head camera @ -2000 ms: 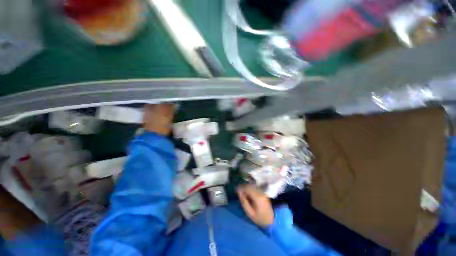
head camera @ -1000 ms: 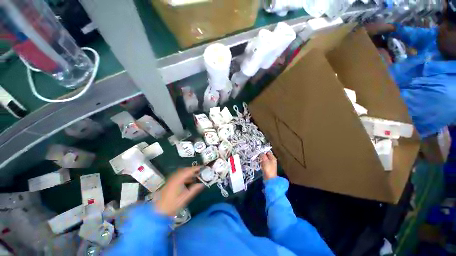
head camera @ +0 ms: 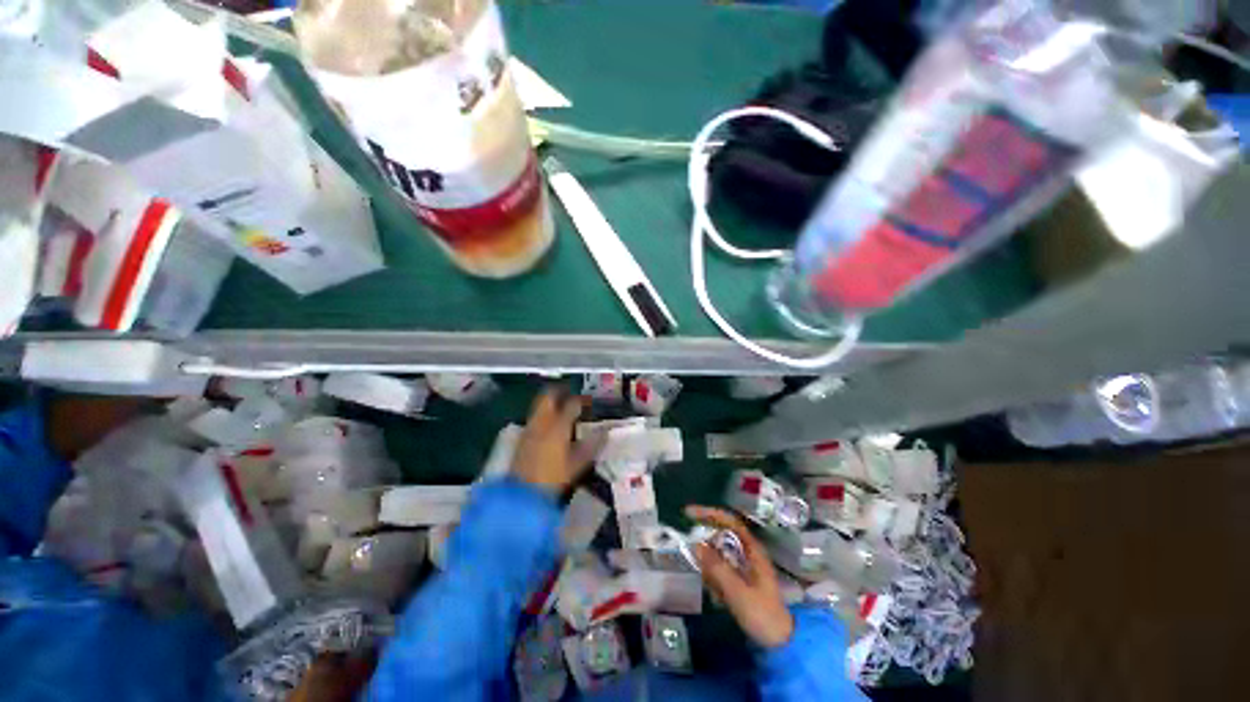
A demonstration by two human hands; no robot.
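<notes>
My left hand reaches among small white cartons with red bands, under the shelf edge. Its fingertips are near a carton, and I cannot tell whether they grip one. My right hand holds a small lamp unit with a white cord, to the right of these cartons. More lamp units and cartons lie just in front of me. At the right, several white units lie beside a heap of looped white cords.
A metal-edged green shelf crosses above the bench, bearing a drink cup, a soda bottle, a slim white tool and printed cartons. A grey post slants at right beside a brown carton. A neighbour's blue sleeve is at left.
The view has swung left, away from the large brown carton. My left hand has moved from beside the cord heap to the cartons at left. My right hand has left the heap and now holds a unit.
</notes>
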